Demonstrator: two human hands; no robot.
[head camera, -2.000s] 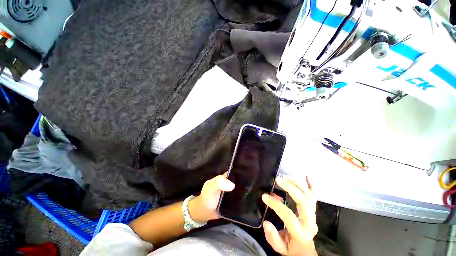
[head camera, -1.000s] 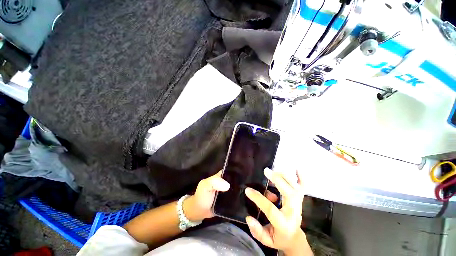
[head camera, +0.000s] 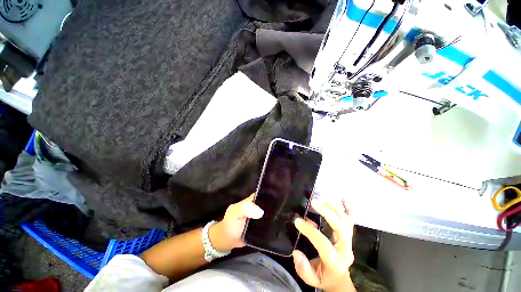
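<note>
A black smartphone (head camera: 284, 197) with a dark screen is held upright in front of me, below the machine. My left hand (head camera: 233, 227) grips its lower left edge, thumb on the front; its other fingers are hidden behind it. My right hand (head camera: 327, 245) is at its lower right, fingers apart, one fingertip at the screen's lower right edge. The dark garment (head camera: 134, 74) lies left of the machine, and part of it runs to the needle area (head camera: 325, 102). The phone's top overlaps the cloth.
The white sewing machine (head camera: 457, 80) stands at upper right. Thread snips (head camera: 384, 171) lie on its bed. Scissors (head camera: 506, 198) lie at the far right. A blue basket (head camera: 60, 251) with cloth is at lower left. A grey motor housing (head camera: 43, 25) is at upper left.
Over the last second my right hand's fingers have shifted on the phone's lower right, with one fingertip now nearer its right edge. The view has shifted slightly. The garment has not visibly moved.
</note>
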